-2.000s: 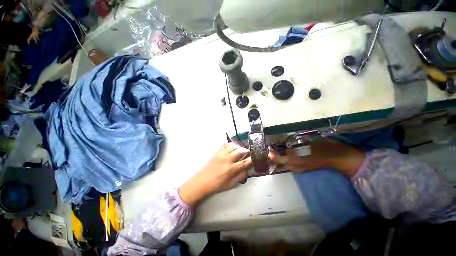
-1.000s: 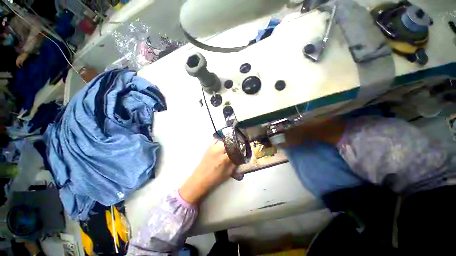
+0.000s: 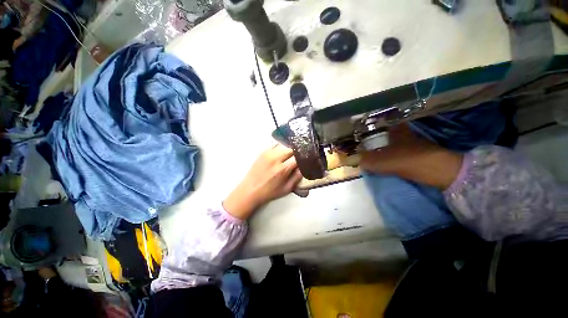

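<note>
A light blue garment with dark navy parts [image 3: 405,205] hangs from the sewing area over the bed's front edge, under my right forearm. My left hand [image 3: 272,177] lies on the machine bed [image 3: 299,227] just left of the needle area, its fingertips hidden behind the shiny curved metal guard [image 3: 306,144]. My right hand [image 3: 398,156] is right of the needle area, under the machine head [image 3: 423,46], partly hidden by small metal parts and a white round part [image 3: 375,140]. What the fingers of either hand hold cannot be made out.
A heap of blue and navy garments [image 3: 127,143] lies left of the machine. A black and yellow bundle [image 3: 148,248] is at the table's left edge. A grey upright post [image 3: 261,28] stands on the head. A yellow surface [image 3: 352,299] shows below the table.
The view has shifted closer to the head. My right hand, mostly hidden behind the head one second ago, shows more now. My left hand stays left of the needle area.
</note>
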